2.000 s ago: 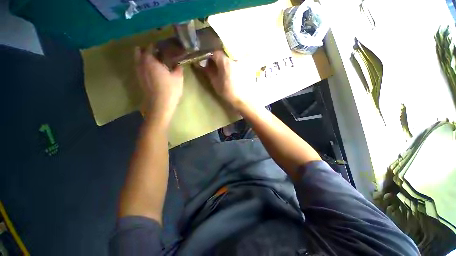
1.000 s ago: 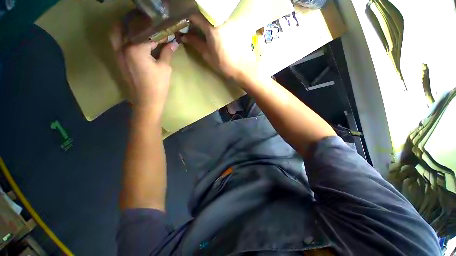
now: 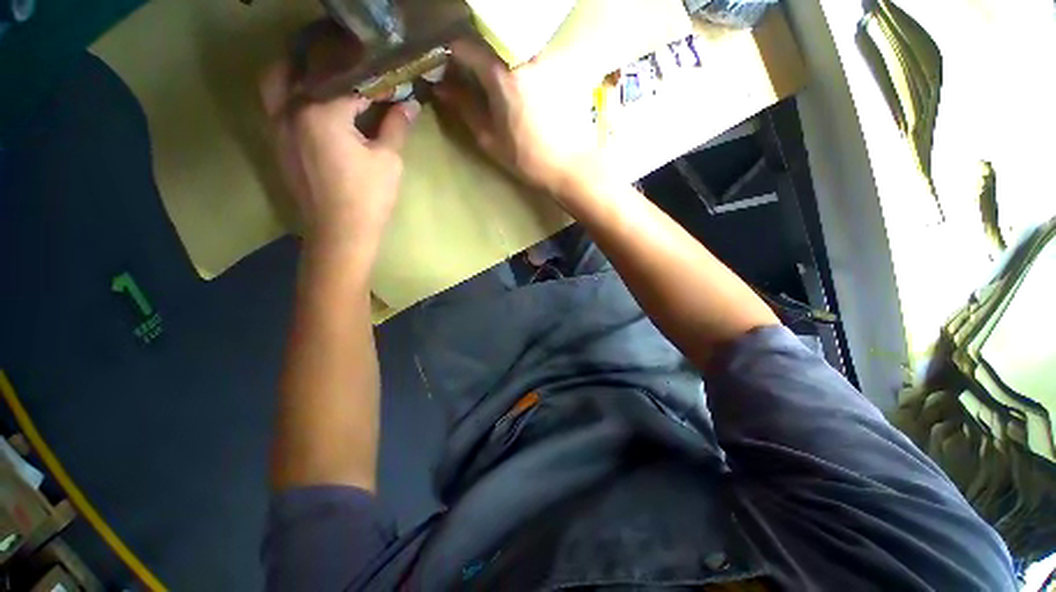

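The khaki-yellow cut panel (image 3: 452, 220) lies spread under the press head block (image 3: 404, 73), a brown bar on a metal shaft at the top. My left hand (image 3: 344, 162) is at the block's left and front, its fingers partly hidden behind it. My right hand (image 3: 498, 121) is at the block's right end. A small pale, silvery piece (image 3: 403, 91) shows at the block's front edge, between the fingertips of both hands. The fingertips are blurred and partly hidden, so I cannot tell which hand grips it.
Small dark labels (image 3: 660, 69) lie right of the panel on the light-wood table (image 3: 778, 58). A whitish container (image 3: 732, 12) is cut off at the top. The white table (image 3: 857, 174) on the right holds khaki pieces and a panel stack (image 3: 984, 347). A yellow floor line (image 3: 81, 505) is at lower left.
Since two seconds ago the view has shifted, so hands, press head and panel appear higher and further left. Both hands have stayed at the press head. The last second shows almost no movement.
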